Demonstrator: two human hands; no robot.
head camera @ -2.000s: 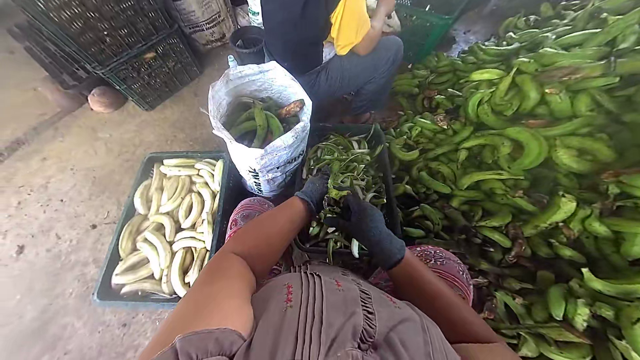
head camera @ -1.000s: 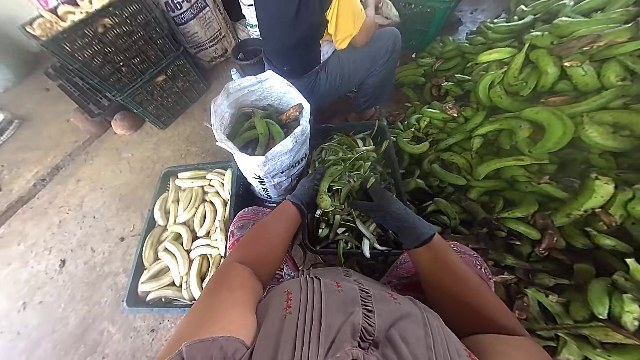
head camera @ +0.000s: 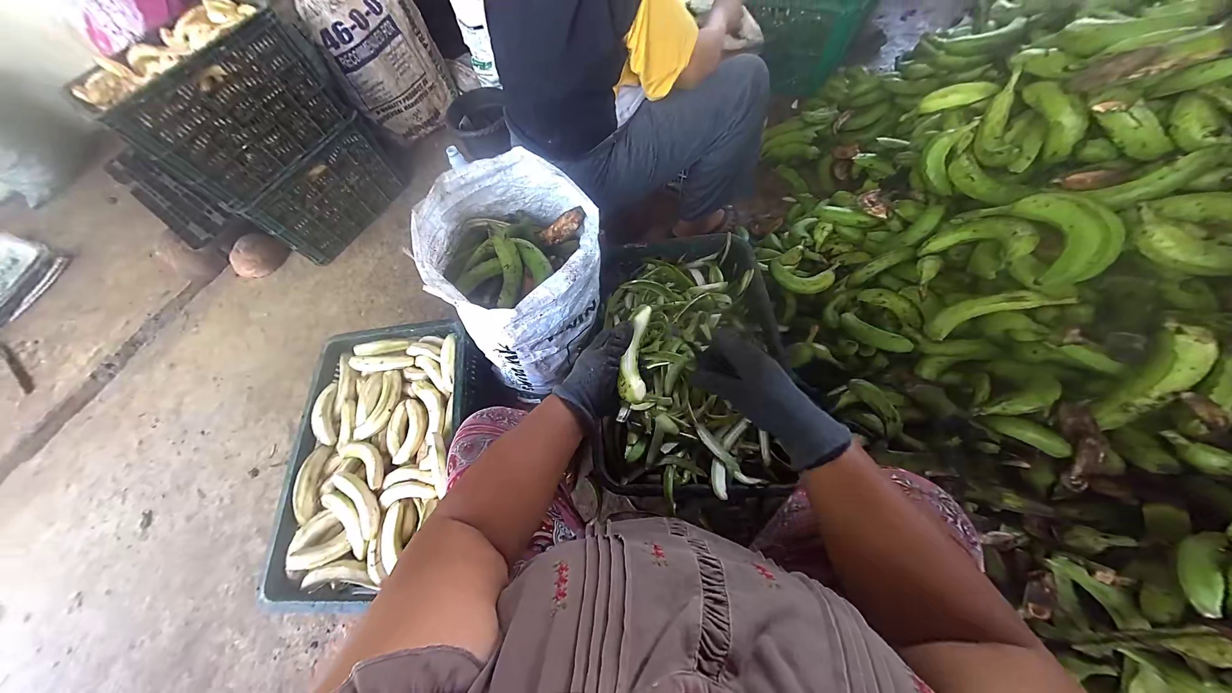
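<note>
My left hand [head camera: 599, 373], in a dark glove, holds a partly peeled green plantain [head camera: 632, 356] upright above the peel crate. My right hand [head camera: 760, 390], gloved too, is a little to the right over the strips; whether its fingers grip a tool or a peel cannot be told. Green plantain peels [head camera: 688, 308] fill the dark plastic crate [head camera: 767, 289] between my knees. At the left, peeled plantains [head camera: 371, 452] lie in a shallow green-grey plastic crate [head camera: 272, 539]. A white woven sack [head camera: 539, 337] with green plantains inside stands just beyond my left hand.
A large heap of green plantains [head camera: 1039, 241] spreads over the right side. A co-worker [head camera: 664, 125] sits ahead, near a green crate [head camera: 818, 38] and a dark bucket [head camera: 478, 120]. Stacked black crates [head camera: 241, 125] and a printed sack [head camera: 380, 67] stand at the upper left.
The plantain in my left hand now shows a pale peeled side and stands more upright. My hands stay over the peel crate. The view has shifted slightly.
</note>
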